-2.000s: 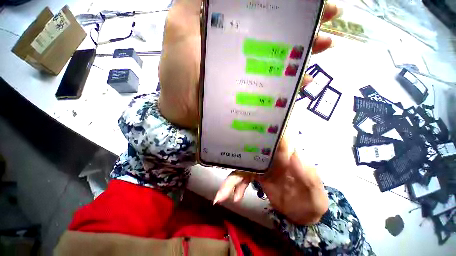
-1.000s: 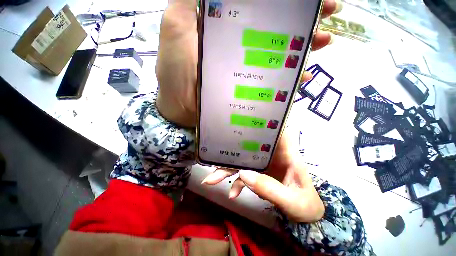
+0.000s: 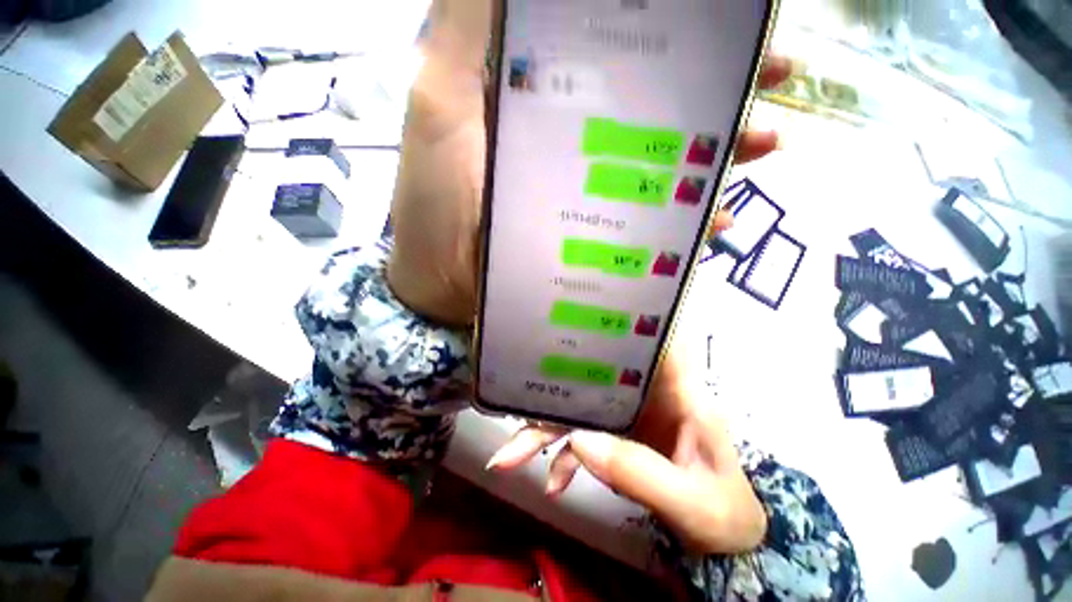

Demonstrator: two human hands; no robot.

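A smartphone [image 3: 588, 259] with a lit chat screen and gold edge is held upright close in front of me. My left hand [image 3: 437, 188] is bare and wraps the phone from its left side; its fingertips show past the right edge. My right hand [image 3: 670, 476] is below the phone's lower right, with its fingers bent near the bottom edge. Whether it touches or supports the phone is not clear. The message text is blurred. Both wrists have blue-white-black patterned sleeve covers.
An open carton [image 3: 139, 112] and a dark phone [image 3: 198, 191] lie at the left, beside small tag blocks [image 3: 307, 209]. White-panel tags [image 3: 770, 268] lie right of the phone. A messy heap of black tags [image 3: 929, 388] covers the right. Clear plastic [image 3: 899, 53] lies at the far side.
The phone's image has shifted slightly right and down, and the table items have shifted down too. The chat messages sit lower on the screen. My right fingers have moved from one pose to another below the phone.
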